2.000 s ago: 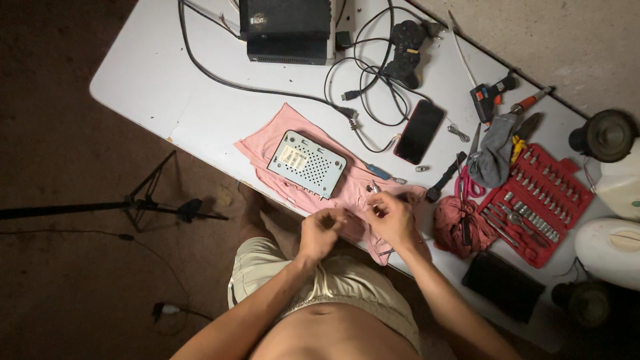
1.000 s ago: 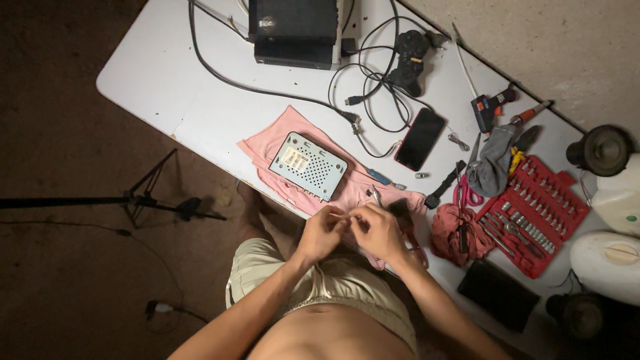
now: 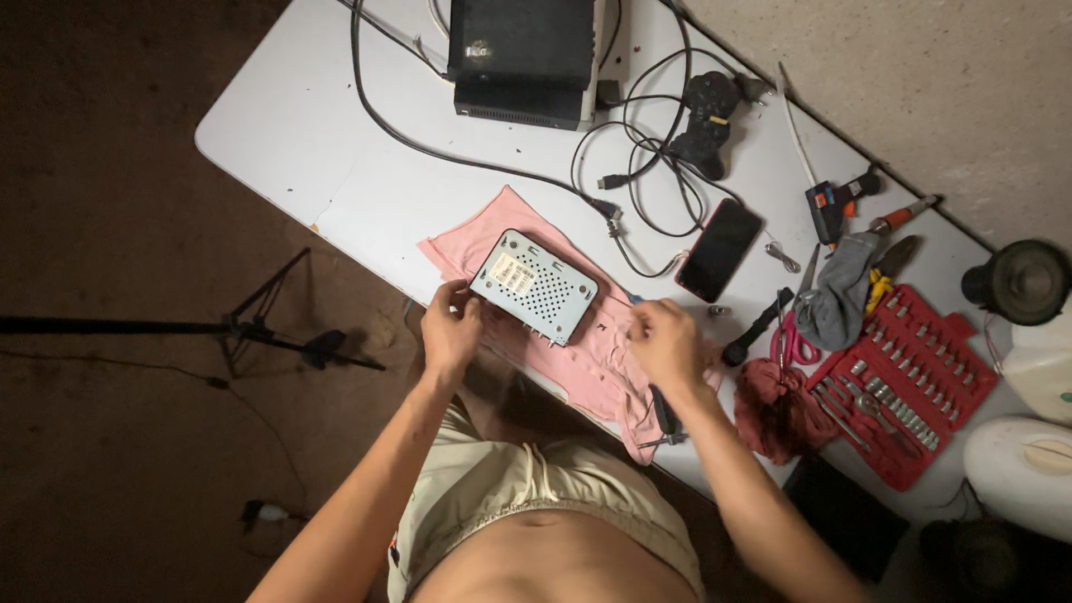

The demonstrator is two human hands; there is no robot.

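Note:
A metal electronics box (image 3: 536, 287) with a perforated face, a label and ports along its lower edge lies on a pink cloth (image 3: 502, 219). My left hand (image 3: 453, 327) is at the box's left corner, fingers bent; whether they grip it is not clear. To the right of the box, my right hand (image 3: 664, 339) is over the cloth with its fingers curled, by the blue end of a tool (image 3: 636, 299). What those fingers hold, if anything, cannot be seen. Below that hand a black-handled tool (image 3: 663, 410) rests near the cloth's lower end.
A black device (image 3: 523, 50), looped cables (image 3: 628, 159), a game controller (image 3: 708, 126) and a smartphone (image 3: 720, 249) lie across the white table (image 3: 276, 126). On the right are a glue gun (image 3: 827, 209), a grey cloth (image 3: 837, 293) and a red socket set (image 3: 913, 385). A tripod (image 3: 230, 327) stands left.
My hands were together at the cloth's lower part one second ago. The left has moved to the box's left corner, the right up and to the right, beside the blue tool end.

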